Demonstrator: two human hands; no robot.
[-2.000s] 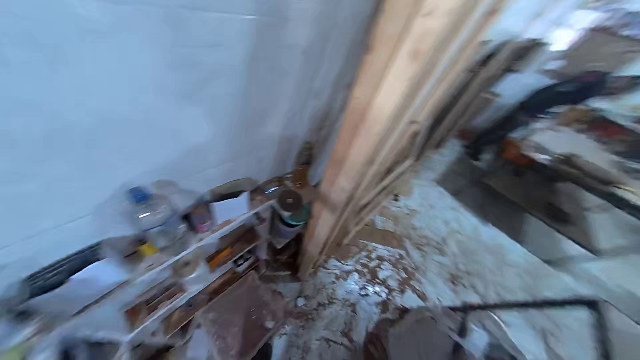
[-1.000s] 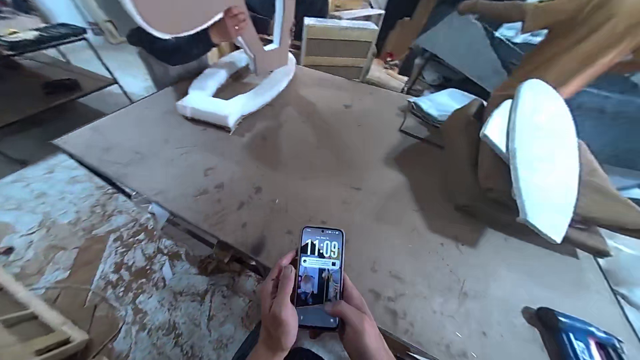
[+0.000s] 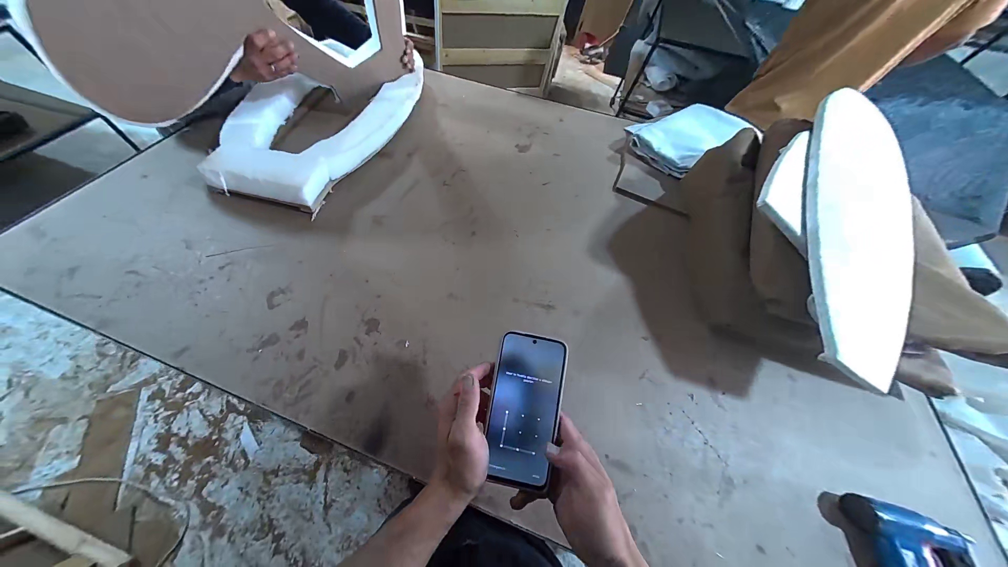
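A smartphone (image 3: 526, 409) is held upright over the near edge of the worktable, its dark screen showing a dot grid with a line drawn along it. My left hand (image 3: 465, 441) grips the phone's left side. Around its lower right edge is my right hand (image 3: 579, 488), the thumb on or just over the lower right of the screen. Beyond the phone, at the far left of the table, lies a padded frame piece (image 3: 272, 169) wrapped in white wadding. Another person's hands hold a large flat board (image 3: 142, 55) with a cut-out above it.
The brown worktable (image 3: 472, 260) spans the view. On its right stand a white foam-edged panel (image 3: 862, 236), brown fabric (image 3: 717, 236) and folded pale cloth (image 3: 689, 138). A blue power tool (image 3: 906, 531) lies near right. Scraps cover the floor (image 3: 260, 472) at lower left.
The view swung from a wall and shelf to the worktable. Since one second ago, the phone's screen has changed from a clock display to a dot grid. Both hands still hold the phone.
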